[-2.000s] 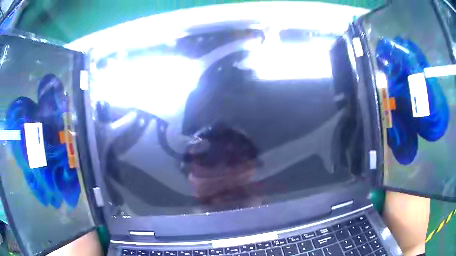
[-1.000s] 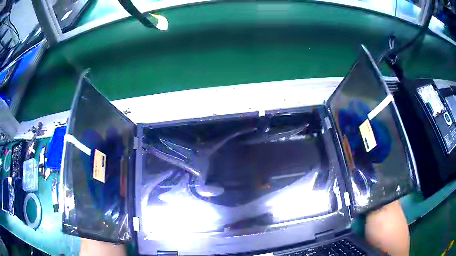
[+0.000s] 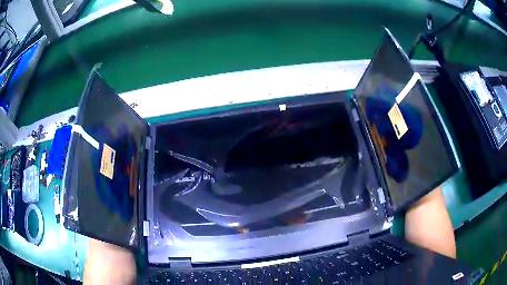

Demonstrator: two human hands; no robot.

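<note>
The triple-screen laptop is open in front of me. Its main screen point(image 3: 261, 167) is dark under wrinkled glossy film. The left side screen point(image 3: 105, 161) and right side screen point(image 3: 408, 125) angle out from it, each with a dim blue picture, white tape strip and pale label. The black keyboard deck point(image 3: 311, 273) is cut off at the bottom. My left hand point(image 3: 111, 264) reaches up behind the lower left side screen. My right hand point(image 3: 431, 225) reaches behind the lower right side screen. The fingers of both hands are hidden, so their grip cannot be told.
A pale rail point(image 3: 244, 83) crosses behind the laptop, with a green surface point(image 3: 233, 39) beyond. On the left bench are a blue item point(image 3: 59, 149), a tape ring point(image 3: 34, 224) and small parts. Black foam with device parts point(image 3: 483, 108) is at the right.
The laptop looked much closer and larger two seconds ago. Since one second ago, its screens have shifted slightly up in view, and more of the keyboard shows. Reflections on the main screen have dimmed.
</note>
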